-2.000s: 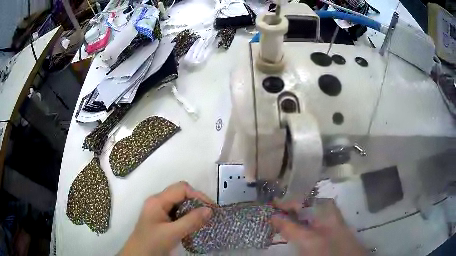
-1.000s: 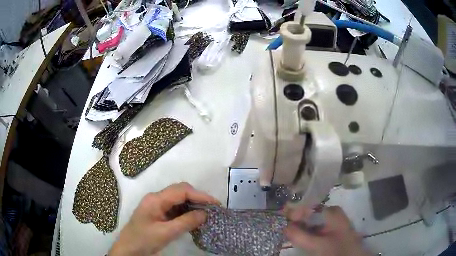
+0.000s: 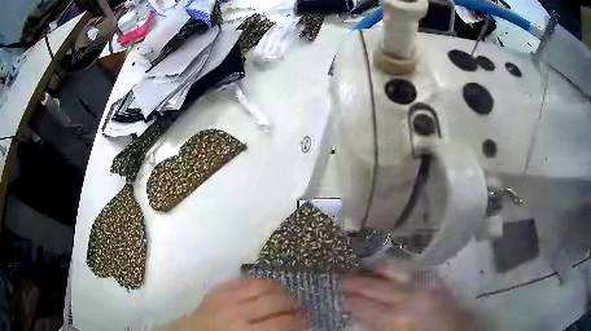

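Observation:
A patterned fabric panel [image 3: 304, 239] lies in front of the sewing machine head [image 3: 415, 149]. Its gold-brown speckled face points up toward the machine, and a grey-blue speckled part [image 3: 314, 294] shows nearer me. The panel covers most of the needle plate [image 3: 327, 207]. My left hand [image 3: 249, 307] lies on the grey-blue part at its left, fingers bent. My right hand [image 3: 398, 300] is blurred, on the fabric's right side below the presser foot area. The needle tip cannot be made out.
Two gold-speckled panels lie at the left, one double-humped [image 3: 191, 168] and one heart-like [image 3: 118, 239]. A stack of white, grey and black cut pieces [image 3: 175, 77] is at the upper left. A dark flat rectangle [image 3: 516, 245] is right of the head. A blue tube [image 3: 499, 10] runs behind.
The fabric now shows a pointed gold face over the plate, where earlier only the grey-blue side lay between my hands. My hands are lower and closer together. The view has shifted.

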